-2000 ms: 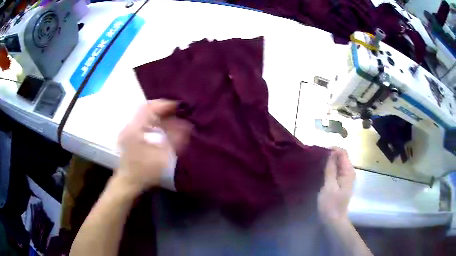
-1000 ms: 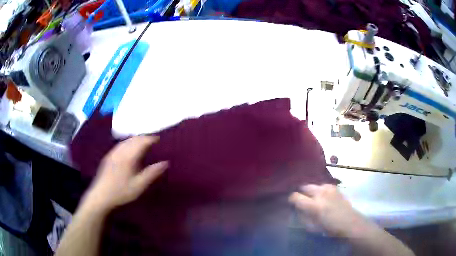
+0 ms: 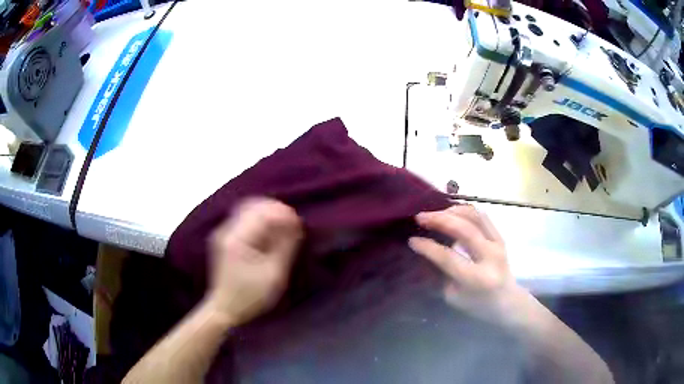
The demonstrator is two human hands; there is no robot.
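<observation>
A dark maroon garment piece (image 3: 322,169) lies over the table's front edge, one corner pointing away from me and the near part hanging into my lap. My left hand (image 3: 259,251) is blurred and closed on the cloth at its left middle. My right hand (image 3: 465,247) grips the cloth near its right corner between thumb and fingers. The white sewing machine (image 3: 585,90) with "JACK" lettering stands to the right. Its presser foot area (image 3: 471,145) has no maroon cloth under it. The lower part of the cloth is dark and blurred.
Dark angular fabric pieces (image 3: 566,150) lie under the machine arm. A grey unit with a round vent (image 3: 37,71) stands at the far left. A dark cord crosses the table (image 3: 202,45) beside the blue strip. Papers (image 3: 66,330) show below left.
The cloth was spread broadly a second ago; it is now gathered between my hands with a corner pointing away. My left hand has closed and moved right. The view has shifted.
</observation>
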